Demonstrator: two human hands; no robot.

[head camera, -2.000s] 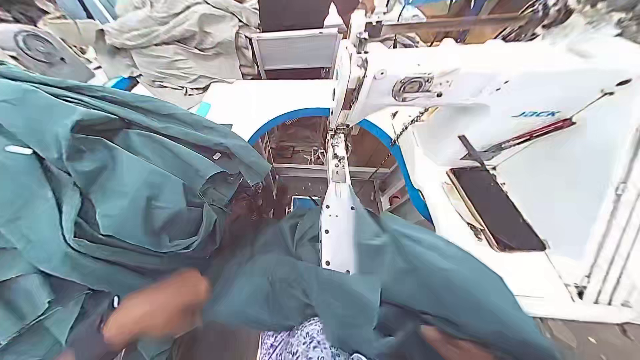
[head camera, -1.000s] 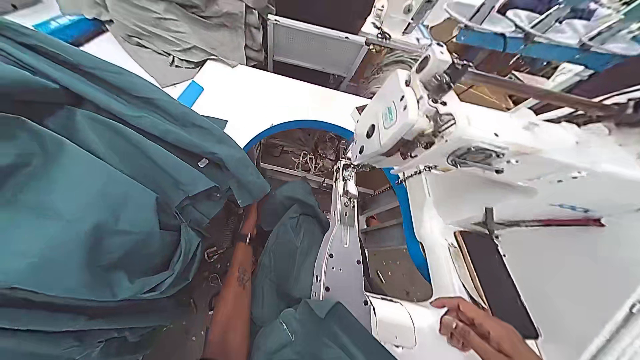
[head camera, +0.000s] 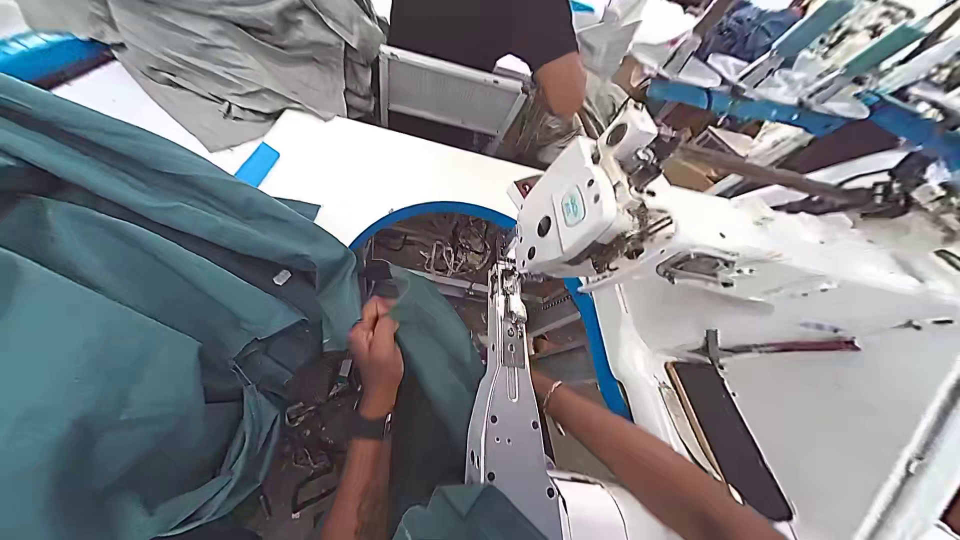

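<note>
My left hand [head camera: 377,349], with a dark band at its wrist, is closed on the edge of a teal fabric piece [head camera: 442,345] left of the sewing machine's narrow arm [head camera: 510,420]. My right forearm reaches in from the lower right and passes behind that arm; the right hand is hidden there, so its hold cannot be seen. The machine's white head [head camera: 574,214] stands over the tip of the arm. Teal fabric [head camera: 112,337] fills the left side, and another part of it lies over the arm's near end at the bottom.
A white table [head camera: 405,161] has a blue-edged cutout around the arm. A dark phone-like slab [head camera: 731,435] and a red-handled tool [head camera: 795,346] lie on the machine bed at right. Grey fabric [head camera: 247,60] is piled behind, near another person [head camera: 480,30].
My right hand has left the machine bed near the dark slab and gone behind the narrow arm. My left hand, hidden by fabric a second ago, now shows. Another person has come into view.
</note>
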